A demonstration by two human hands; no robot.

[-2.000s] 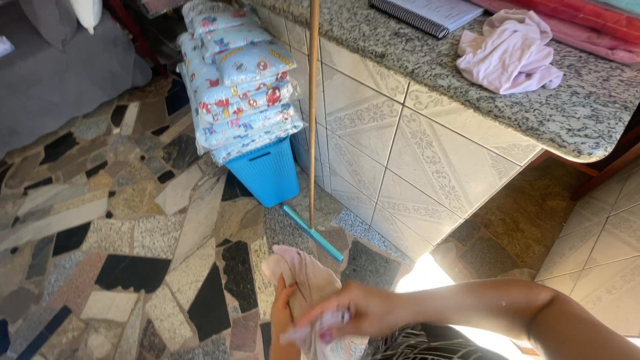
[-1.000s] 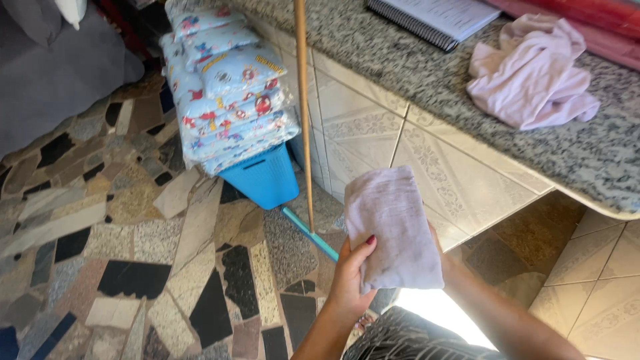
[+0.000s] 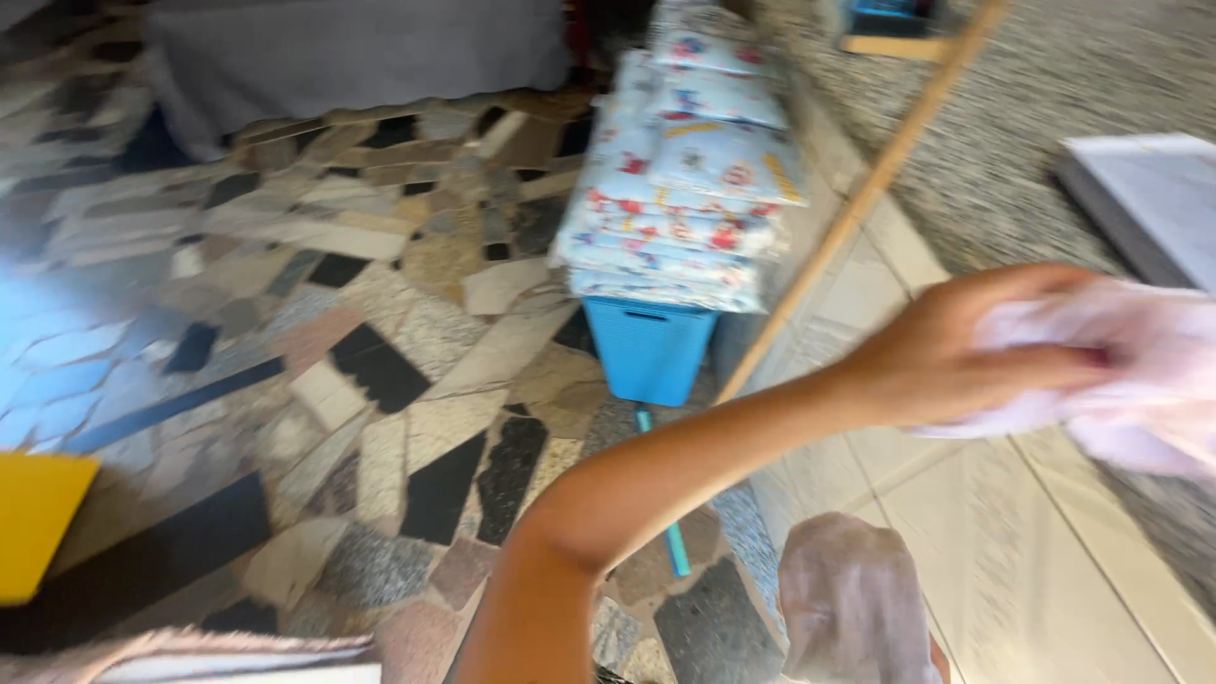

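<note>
My left hand (image 3: 1007, 351) reaches across to the right and grips a crumpled pale pink cloth (image 3: 1149, 370) over the granite counter. Its thumb, with a dark red nail, presses on the fabric. Low in the view, a greyish-pink cloth (image 3: 850, 598) with a rounded top hangs in front of the tiled counter side. Only a sliver of my right hand (image 3: 939, 660) shows at that cloth's lower right edge, holding it; the other fingers are hidden. Both cloths are blurred.
Bagged light-blue printed textiles (image 3: 674, 209) are stacked on a blue plastic basket (image 3: 651, 351). A wooden pole (image 3: 855, 209) leans by the granite counter (image 3: 1007, 161), above a teal squeegee head (image 3: 676, 546). A notebook (image 3: 1154, 199) lies on the counter. A yellow object (image 3: 38, 522) stands at far left.
My left hand has left the folded cloth, moved right to the counter and taken hold of the crumpled pink cloth there. The folded cloth is lower in view. The view has swung left.
</note>
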